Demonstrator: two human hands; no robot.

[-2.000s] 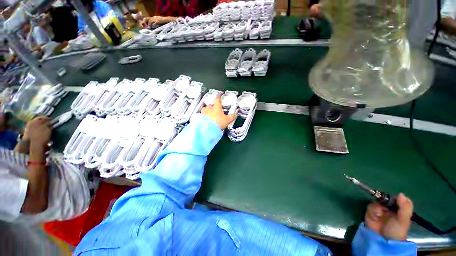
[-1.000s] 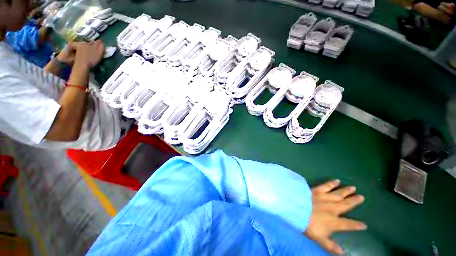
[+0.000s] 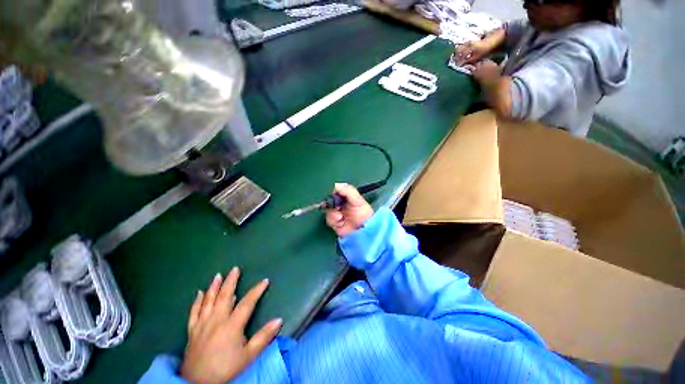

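My right hand (image 3: 348, 211) holds the soldering iron (image 3: 319, 205) by its black handle, near the bench edge at the centre. Its thin metal tip points left, above the green bench (image 3: 300, 255). My left hand (image 3: 224, 330) lies palm down on the bench at the lower centre-left, fingers spread, empty. Stacked white plastic housings (image 3: 94, 300) stand at the lower left, beyond my left hand. The square tip-cleaning tray (image 3: 240, 200) sits in front of the dark iron stand (image 3: 212, 171), to the left of the iron's tip.
A clear plastic funnel (image 3: 169, 97) hangs over the stand at upper left. A black cord (image 3: 389, 159) curves behind the iron. An open carton (image 3: 458, 180) at right has white parts inside. White housings (image 3: 409, 81) lie farther up the bench. A person in grey (image 3: 567, 71) works at the upper right.
The view has swung right to the carton and the neighbour. My left hand, earlier on the housings, rests flat on the bench. The iron, barely visible one second ago, is back in view.
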